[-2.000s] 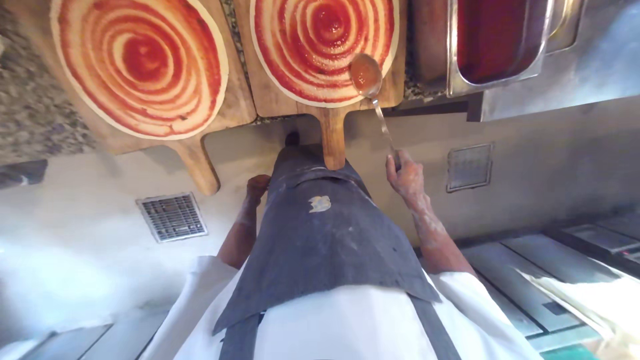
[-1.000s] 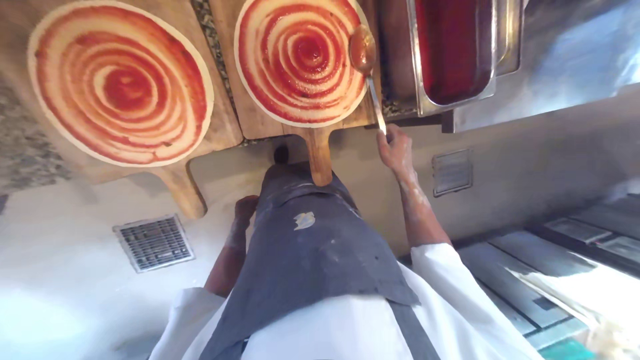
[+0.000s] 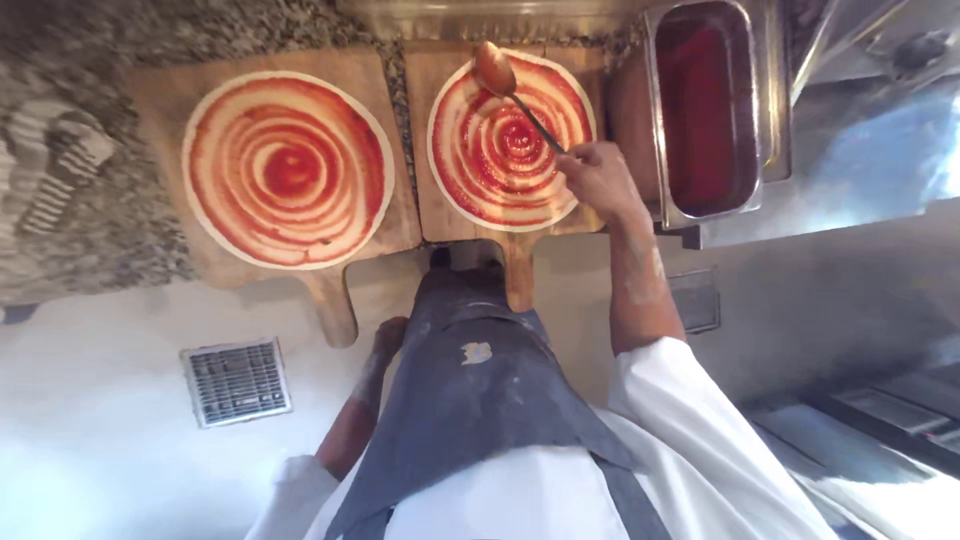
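My right hand (image 3: 598,178) grips the handle of a metal ladle (image 3: 495,69), whose sauce-coated bowl is over the upper left rim of the right pizza base (image 3: 517,191). That round of dough bears red sauce in a spiral and lies on a wooden pizza peel (image 3: 519,277). Left of it, a larger sauced pizza base (image 3: 289,171) rests on a second wooden peel (image 3: 330,306). My left hand (image 3: 391,334) hangs low beside the dark apron, below the counter edge and near that peel's handle; its fingers are too dim to read.
A deep steel pan of red sauce (image 3: 701,112) stands right of the peels. Black-and-white striped cloth (image 3: 56,180) lies on the speckled stone counter (image 3: 150,225) at the left. Both peel handles jut past the counter's front edge. A floor grate (image 3: 237,382) is below at the left.
The ladle bowl has moved from the right side of the right pizza base to its upper left rim, and my right hand has come over that base's right edge. The view has shifted.
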